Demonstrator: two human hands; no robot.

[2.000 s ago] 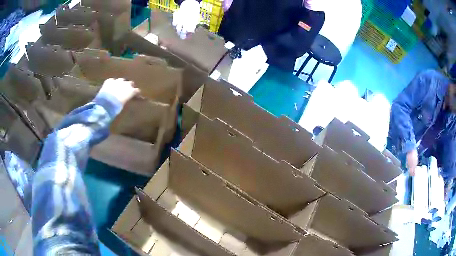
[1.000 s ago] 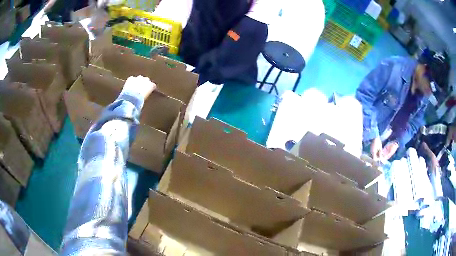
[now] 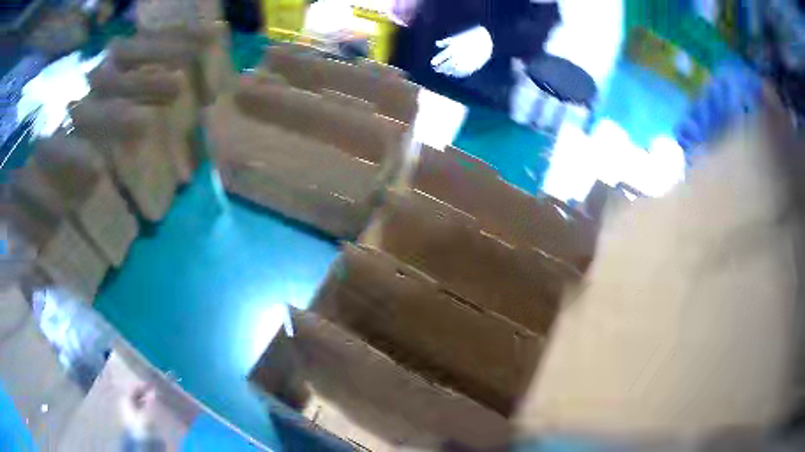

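Note:
A large pale brown cardboard blank [image 3: 671, 300], blurred, rises over the right side of the view and hides what lies behind it. Neither of my hands is in view, so what holds the blank is not seen. Several long erected cartons [image 3: 441, 300] stand open and close together in the middle. More open cartons [image 3: 300, 163] stand behind them, left of centre. Another row of narrow cartons [image 3: 132, 163] stands along the left. The frame is blurred by motion.
Green tabletop [image 3: 212, 265] shows between the carton rows. A large open carton [image 3: 115, 388] is at lower left, with plastic inside. Across the table are a person's white-gloved hand [image 3: 463, 53], a dark stool [image 3: 560, 81] and a yellow crate [image 3: 375, 40].
My left hand and sleeve have left the view from the cartons at the back left. The large blank has come in at the right. Those back cartons stand farther back, against others.

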